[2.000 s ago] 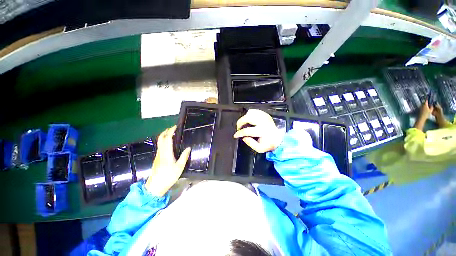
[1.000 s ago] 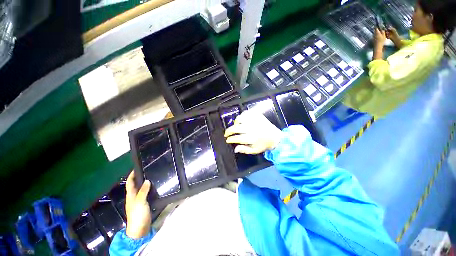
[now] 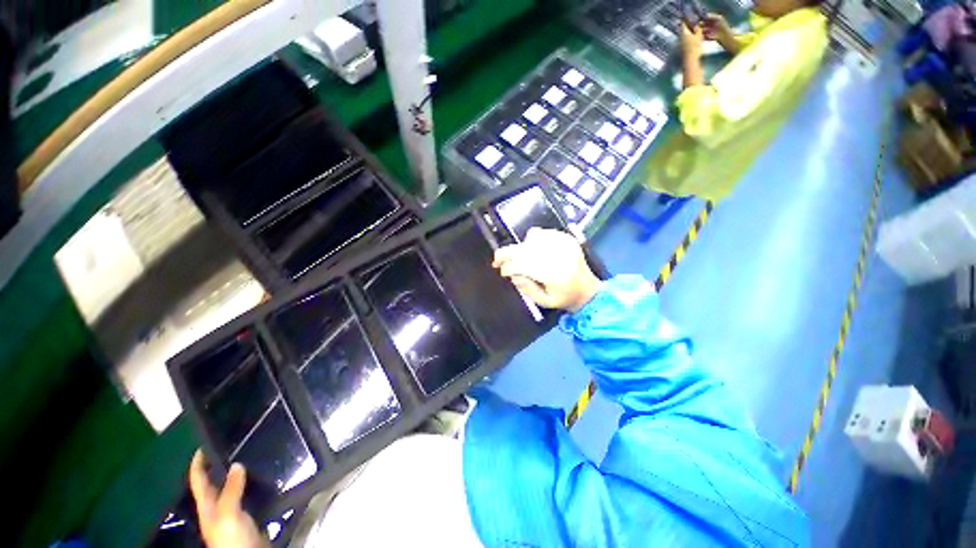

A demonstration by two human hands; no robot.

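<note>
A long black foam tray (image 3: 268, 310) lies tilted across the front. Three glossy black phone screens, such as the second one (image 3: 337, 364), fill its left pockets. The pocket right of them (image 3: 476, 273) is dull and shows no screen. Another phone screen (image 3: 530, 210) shows at the right end, partly under my right hand. My left hand (image 3: 223, 508) holds the tray's lower left corner, cut off by the bottom edge. My right hand (image 3: 548, 270) has its fingers curled over the right screen's lower left edge; whether it grips the screen is hidden.
Stacked black trays (image 3: 289, 182) lie behind, beside pale stained sheets (image 3: 161, 289). A clear blister tray (image 3: 460, 150) with labelled units is beyond the white post (image 3: 407, 96). A person in yellow (image 3: 738, 96) stands at back right. A white box (image 3: 888, 428) is on the blue floor.
The view has turned right, showing more floor. The tray appears lower left and more tilted. My right hand is now at the right-end screen; the third screen is uncovered and the fourth pocket looks empty.
</note>
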